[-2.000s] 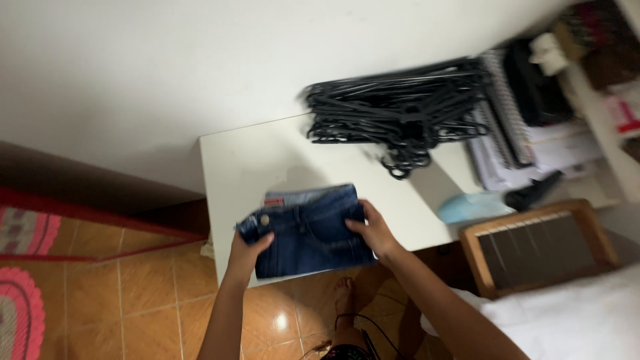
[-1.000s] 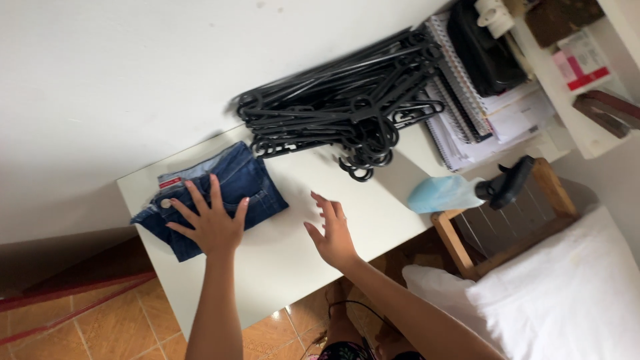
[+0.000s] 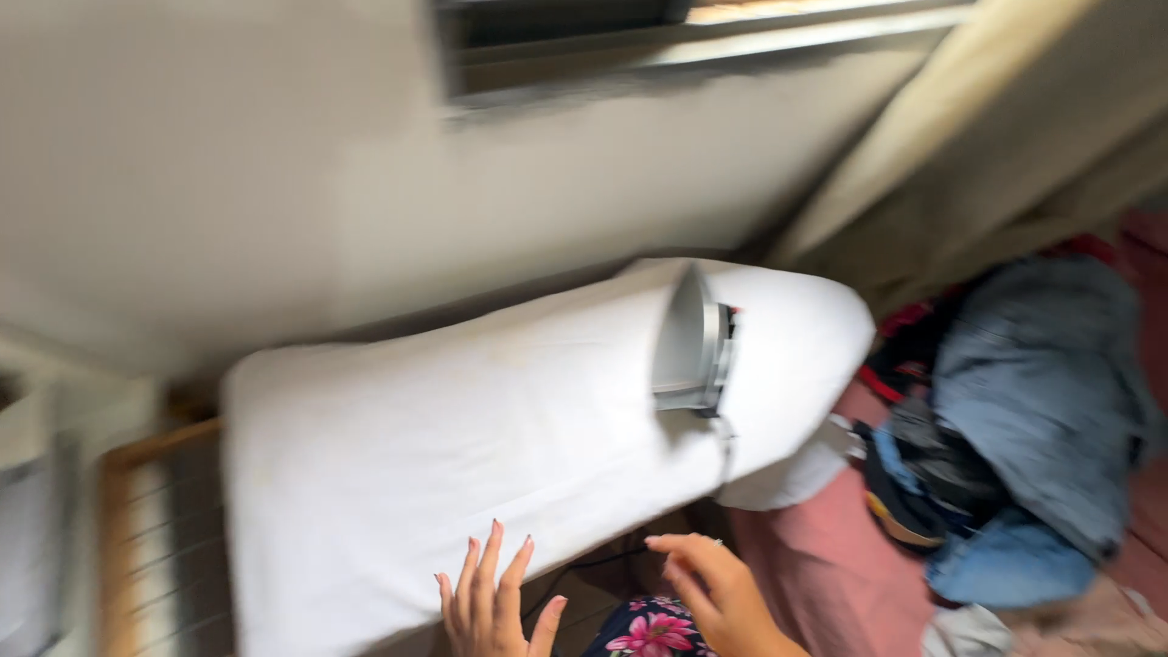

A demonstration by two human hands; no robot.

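An ironing board with a white cover (image 3: 411, 438) stretches across the middle of the head view. On its right part an electric iron (image 3: 691, 351) stands upright on its heel, its cord (image 3: 727, 447) dropping over the near edge. My left hand (image 3: 497, 602) is at the board's near edge, fingers spread, holding nothing. To its right my right hand (image 3: 725, 593) hangs just off the near edge, fingers bent and apart, with nothing in it. The folded denim garment seen earlier is out of view.
A heap of clothes (image 3: 1040, 392), some of it denim, lies on a pink-covered surface (image 3: 821, 547) at the right. A wooden-framed rack (image 3: 119, 547) stands at the left. Behind the board are a wall (image 3: 274, 182), a window frame (image 3: 730, 50) and a curtain (image 3: 922, 155).
The view has swung from the white table to the ironing board. Both hands held the folded denim garment at first; one second ago my left hand lay on it, and now both are off it.
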